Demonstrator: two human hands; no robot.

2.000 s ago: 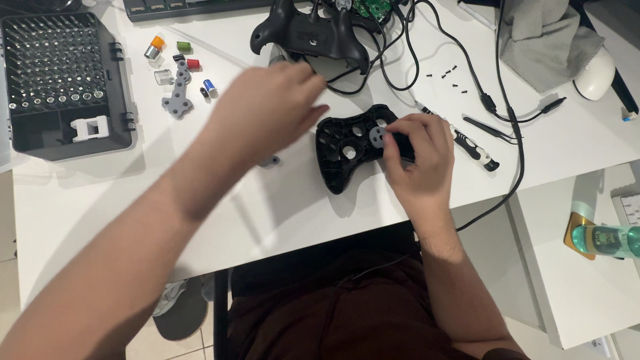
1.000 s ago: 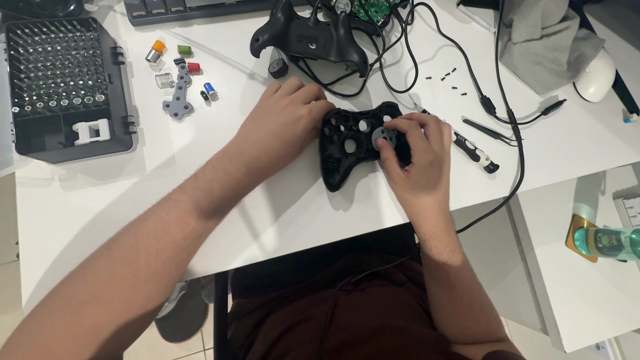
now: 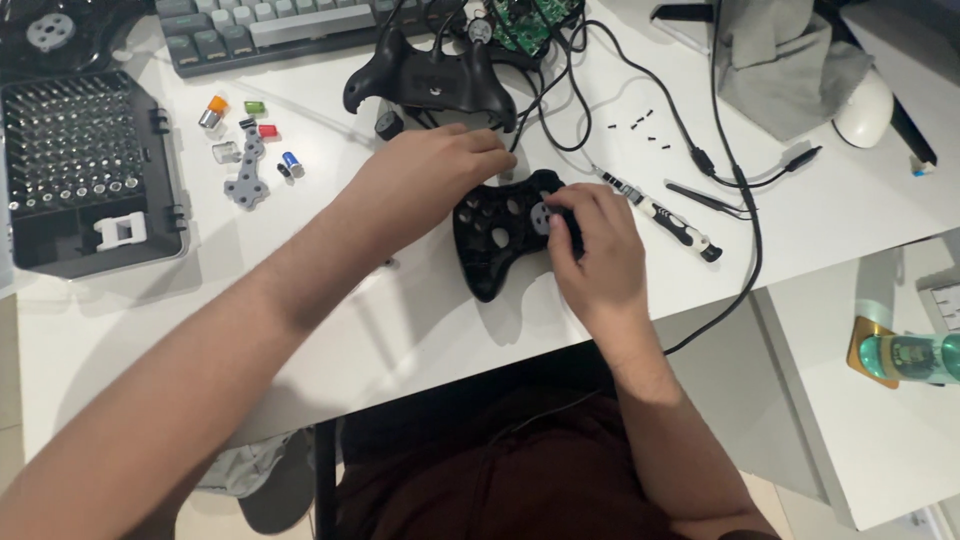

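Note:
The black front shell of a game controller (image 3: pixel 491 259) lies on the white desk with its hollow inside facing up. My right hand (image 3: pixel 600 247) has thumb and fingers on a grey round directional-pad part (image 3: pixel 541 217) at the shell's right side. Over the shell's upper left edge reaches my left hand (image 3: pixel 442 172), fingers bent towards the back; whether it holds anything is hidden. Just beyond that hand are a small black round part (image 3: pixel 388 125) and the black rear controller shell (image 3: pixel 442 84). A grey rubber button pad (image 3: pixel 247 176) lies farther left, among coloured button pieces (image 3: pixel 268 130).
A screwdriver (image 3: pixel 667 221), tweezers (image 3: pixel 705 199) and several tiny screws (image 3: pixel 635 126) lie to the right. Cables (image 3: pixel 754 247) cross the desk near a mouse (image 3: pixel 864 109). At left sits a bit case (image 3: pixel 161 217); a keyboard (image 3: pixel 307 30) and green circuit board (image 3: pixel 529 26) are at the back.
My left hand first went down to the shell's upper left edge, and now sits slightly farther back, near the rear shell. My right hand has stayed at the grey part.

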